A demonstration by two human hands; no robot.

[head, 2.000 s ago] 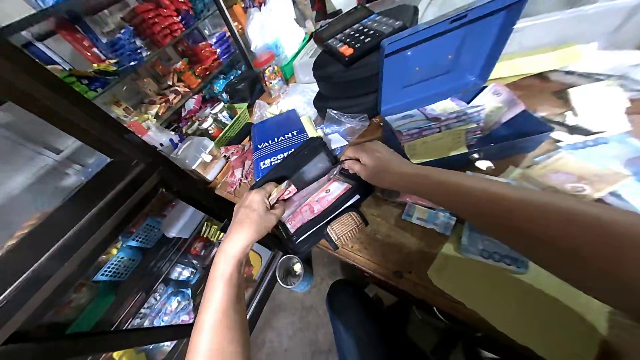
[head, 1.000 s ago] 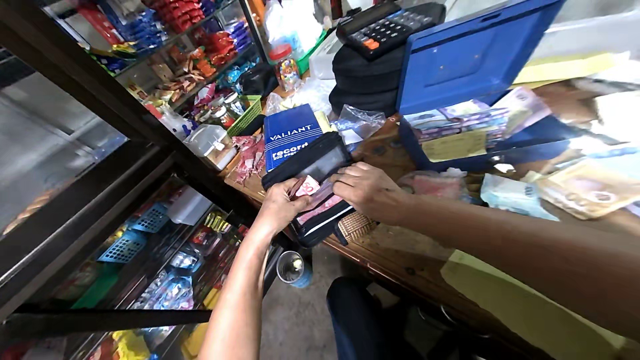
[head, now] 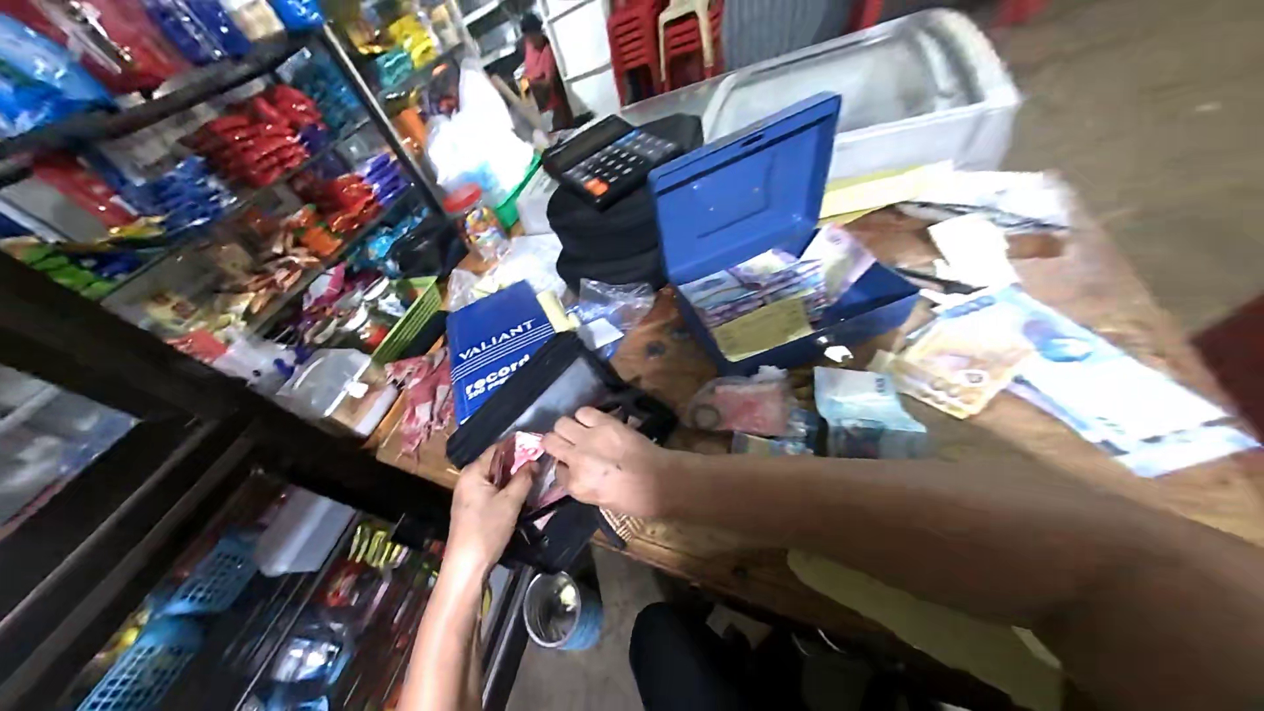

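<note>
A black zip pouch [head: 513,405] lies unzipped at the near edge of the wooden table. My left hand [head: 489,504] pinches a folded red banknote [head: 526,449] over the pouch. Right beside it, my right hand [head: 602,459] has its fingers curled at the same note and the pouch's inside; whether it grips anything is hidden. A blue record book [head: 494,346] lies behind the pouch. To the right, a blue metal cash box [head: 746,202] stands with its lid up, holding bundled banknotes [head: 755,286]. Further notes [head: 869,410] lie in front of it.
A calculator [head: 612,158] rests on stacked black cases [head: 607,232]. A jar with a red lid [head: 479,222] stands beside them. Loose large notes [head: 968,351] spread over the table's right side. Shelves of packets [head: 257,133] rise at the left. A metal can [head: 563,610] stands below the table edge.
Two seconds ago my right hand was at the pouch's right edge; it has moved in beside my left hand at the red note. The view has shifted, showing more of the room behind.
</note>
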